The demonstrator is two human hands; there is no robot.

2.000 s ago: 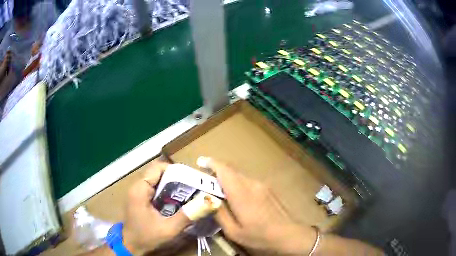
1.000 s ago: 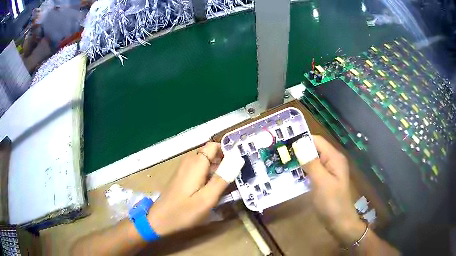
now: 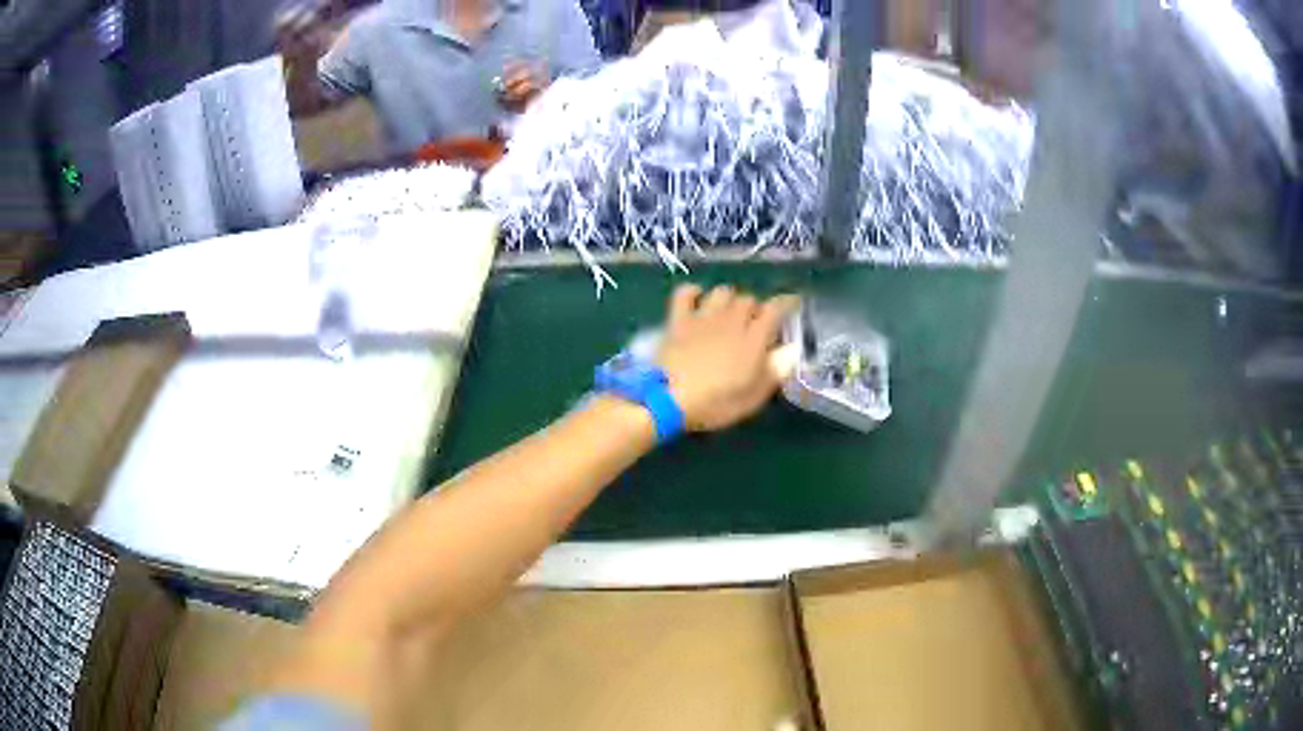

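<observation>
The white housing shell (image 3: 840,374) is over the green conveyor belt (image 3: 572,486), open side up, with a small yellow block and dark parts inside. My left hand (image 3: 722,354), with a blue wristband, is stretched out over the belt. Its thumb, with a pale cover, touches the shell's left side; the image is blurred there, and the grip on the far side is hidden. My right hand is not in view.
Grey posts (image 3: 1022,286) stand at the belt. White cords (image 3: 686,143) are heaped beyond it, with a person (image 3: 457,72) behind. A white board (image 3: 272,429) is at left, cardboard trays (image 3: 915,643) in front, boxed small parts (image 3: 55,607) lower left, circuit boards (image 3: 1200,557) at right.
The view has swung left and up. The shell has moved from between both hands over the cardboard out to the belt with my left hand. My right hand has gone out of view.
</observation>
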